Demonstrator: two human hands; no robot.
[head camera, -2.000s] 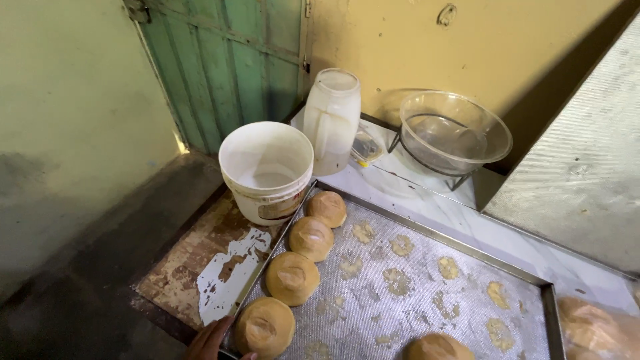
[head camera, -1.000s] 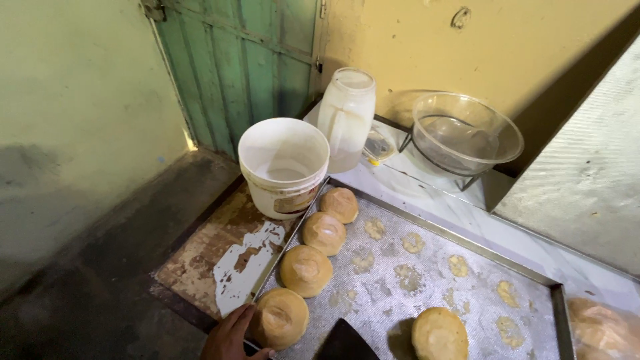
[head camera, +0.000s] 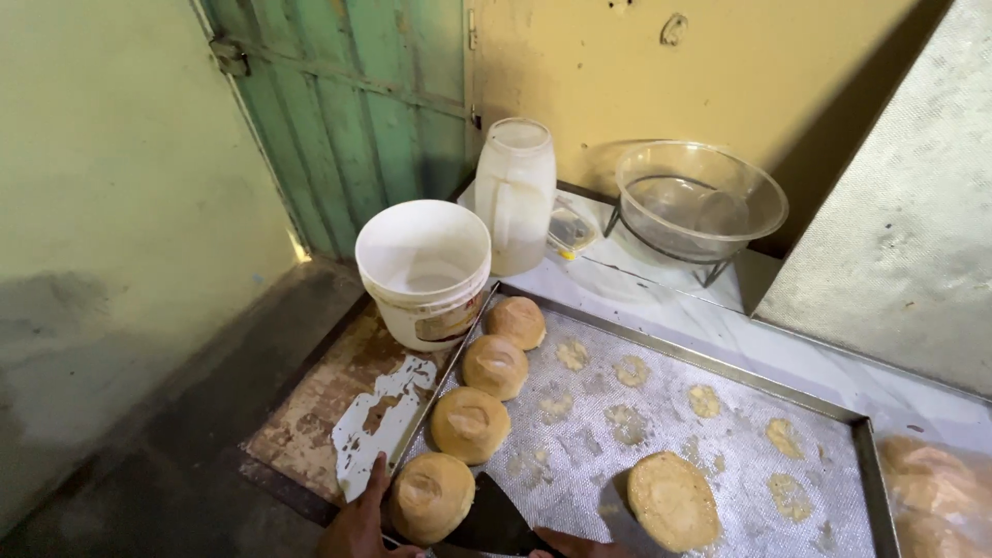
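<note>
A metal baking tray (head camera: 573, 457) holds several round bread rolls in a line along its left side. My left hand (head camera: 360, 515) is at the tray's left edge, with fingers around the nearest roll (head camera: 432, 498), touching it or very close. A dark flat scraper or spatula blade (head camera: 492, 519) lies on the tray against that roll's right side. My right hand (head camera: 577, 544) shows only as fingers at the bottom edge, on the blade's near end; the rest is out of view. Right of it, a bun (head camera: 673, 502) rests with its flat, pale underside up.
A white plastic bucket (head camera: 422, 252) stands beyond the tray's left corner, beside an upturned plastic pitcher (head camera: 515, 201). Behind are a small clear container (head camera: 572, 231) and a clear bowl (head camera: 701, 201) on a wire stand. Bagged rolls (head camera: 930, 488) lie at the right; another metal sheet (head camera: 891, 232) leans there.
The dark blade, absent two seconds ago, has come in and now reaches the nearest roll. My left hand has moved in around that roll. The bun at the right now shows its flat underside.
</note>
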